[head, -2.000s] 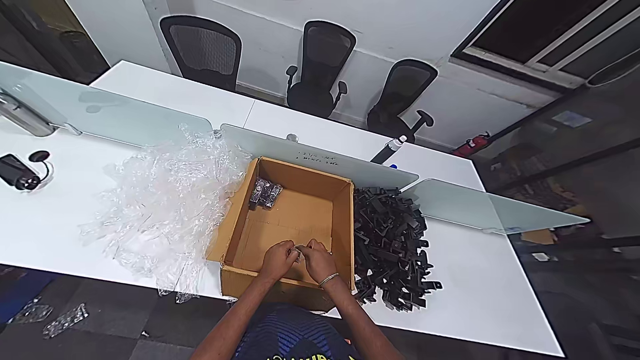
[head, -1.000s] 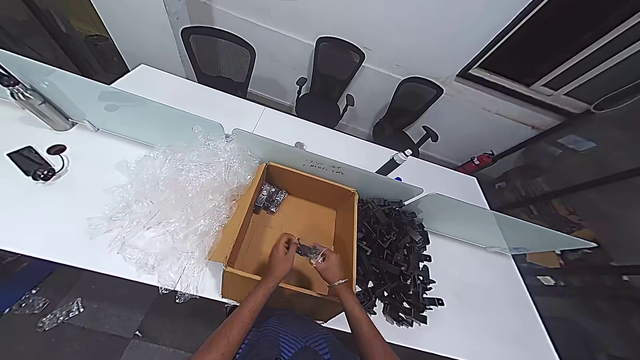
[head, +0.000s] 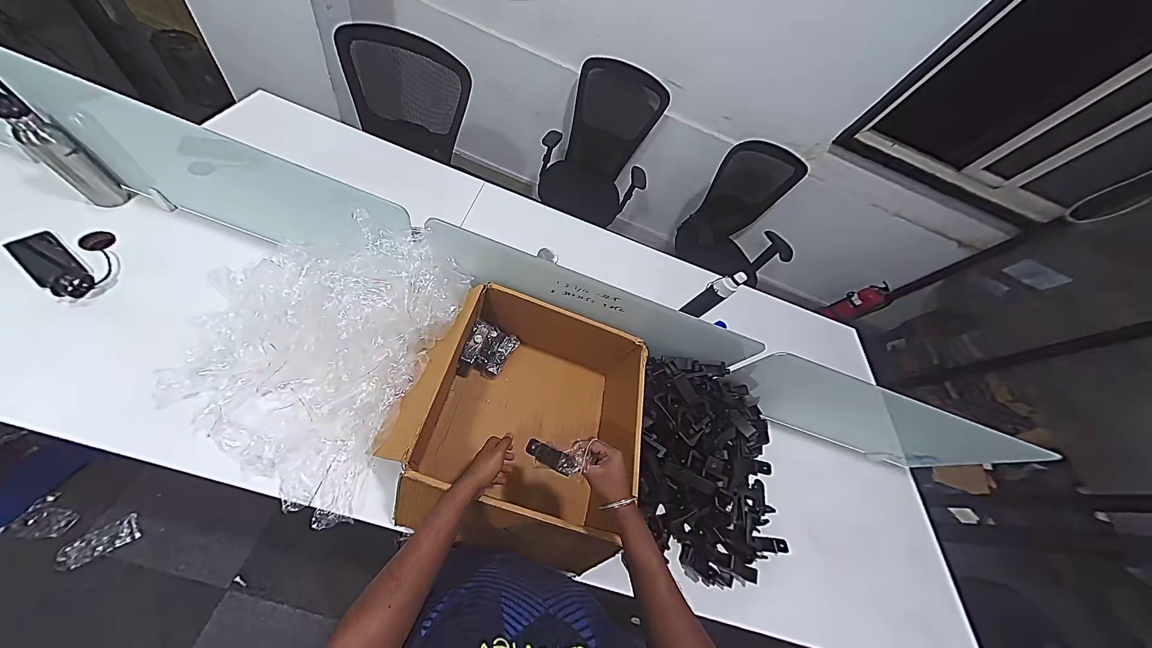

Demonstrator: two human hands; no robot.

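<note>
Over the near part of an open cardboard box (head: 529, 415), my right hand (head: 604, 467) grips a clear plastic bag with a black part (head: 551, 455) sticking out of it. My left hand (head: 489, 463) is just left of that part, apart from it, with its fingers curled; whether it holds something small is unclear. Several wrapped dark parts (head: 487, 348) lie in the box's far left corner. Left of the box spreads a heap of clear plastic bags (head: 310, 360). A pile of loose black parts (head: 706, 459) lies against the box's right side.
Glass partitions (head: 594, 297) run behind the box along the white table (head: 855, 531). A metal bottle (head: 76, 162) and a black device with a cable (head: 49, 264) are at the left. A white-capped cylinder (head: 715, 292) stands beyond the partition. Plastic bags (head: 99, 541) lie on the floor.
My hands were close together at the part a second ago and are now apart. The bagged part is now held by my right hand alone, and its black end shows outside the plastic.
</note>
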